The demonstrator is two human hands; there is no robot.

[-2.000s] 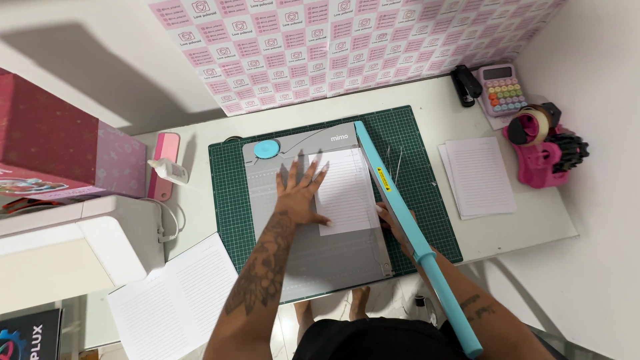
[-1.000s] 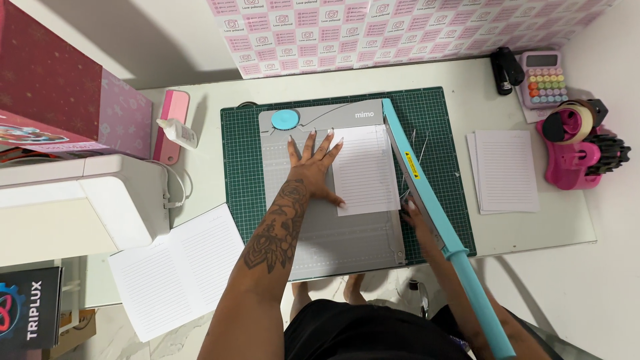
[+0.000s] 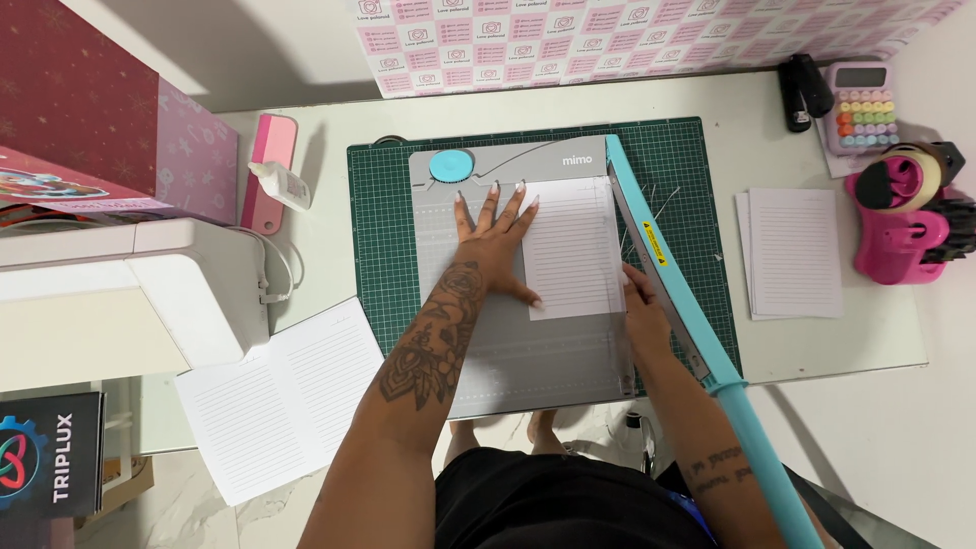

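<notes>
A lined paper sheet (image 3: 576,252) lies on a grey guillotine paper trimmer (image 3: 526,366), its right edge along the cutting side. My left hand (image 3: 494,248) presses flat, fingers spread, over the sheet's left part and the trimmer bed. My right hand (image 3: 646,313) is at the bed's right edge, below the raised turquoise blade arm (image 3: 671,282); its fingertips are by the sheet's edge and partly hidden, so whether they pinch anything cannot be told. Thin paper strips (image 3: 648,206) lie right of the bed on the green cutting mat (image 3: 694,175).
Right: stacked lined sheets (image 3: 797,252), a pink tape dispenser (image 3: 900,236), a calculator (image 3: 865,110) and a black stapler (image 3: 801,95). Left: larger lined sheets (image 3: 282,396) over the table's edge, a glue bottle (image 3: 286,185) on a pink ruler-like strip (image 3: 267,213), a white machine (image 3: 191,282) and a box (image 3: 91,99).
The view has shifted somewhat. Both hands stay in nearly the same places on the trimmer, and the blade arm remains raised.
</notes>
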